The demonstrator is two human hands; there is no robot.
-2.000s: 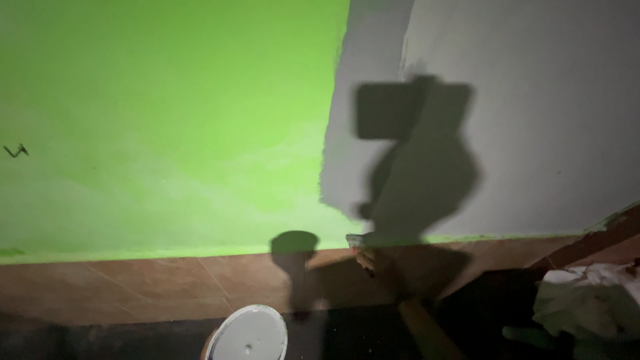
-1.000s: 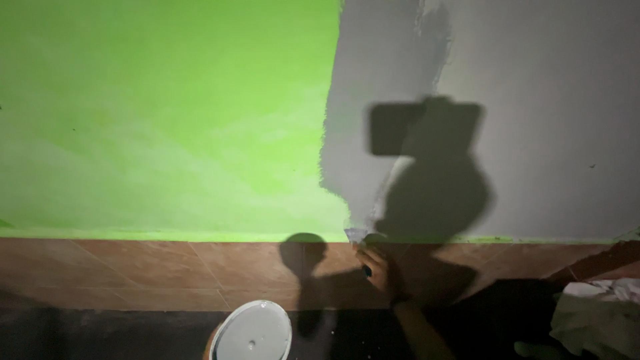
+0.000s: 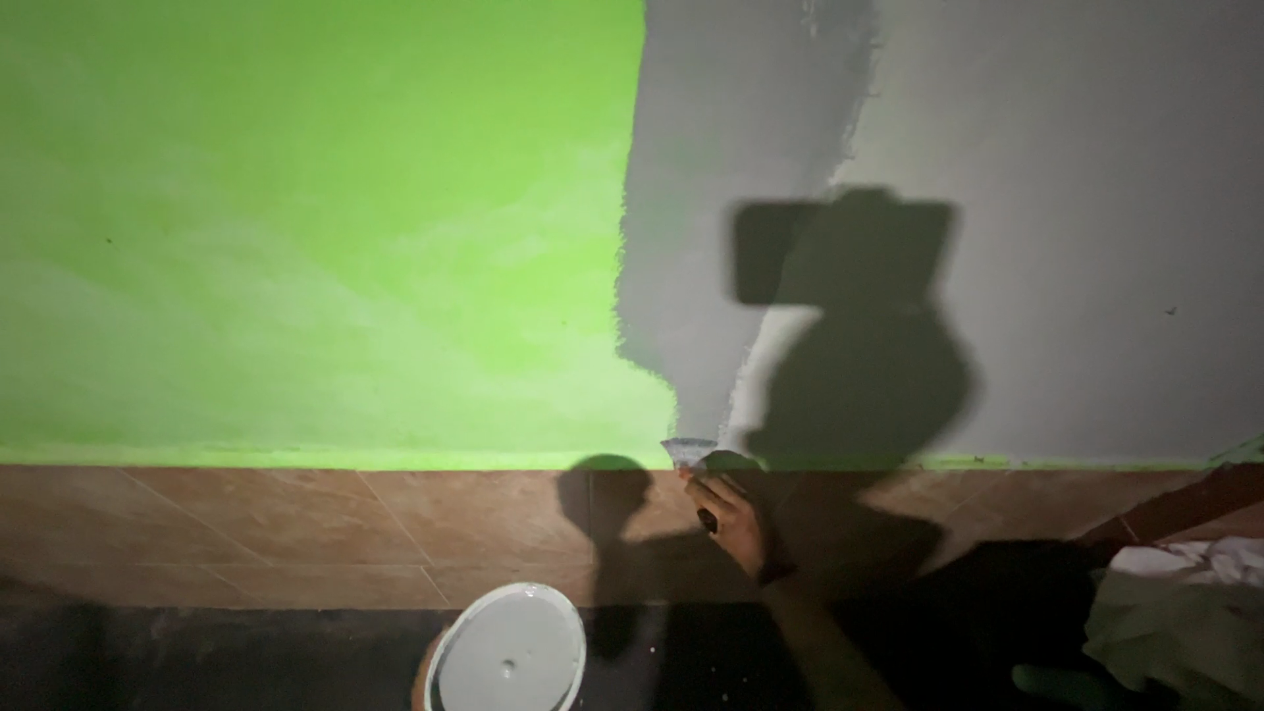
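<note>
My right hand (image 3: 729, 518), at the lower middle, grips a paintbrush (image 3: 689, 452) by its handle. The bristles point up and touch the wall just above the tiled base, where grey paint (image 3: 731, 227) borders the bright green wall (image 3: 346, 247). Grey covers the wall to the right, darker in the band beside the green. Below and left of the hand stands an open container of grey paint (image 3: 512, 647), its lower part cut off by the frame. My left hand is out of view.
Brown tiles (image 3: 296, 523) line the wall's base above a dark floor (image 3: 247, 657). A crumpled pale cloth (image 3: 1185, 622) lies at the lower right. Shadows of my head and arm fall across the wall and tiles.
The darker grey band now reaches down beside the green to near the tile edge, over a strip that was paler two seconds ago. My hand stays low on the wall with the brush.
</note>
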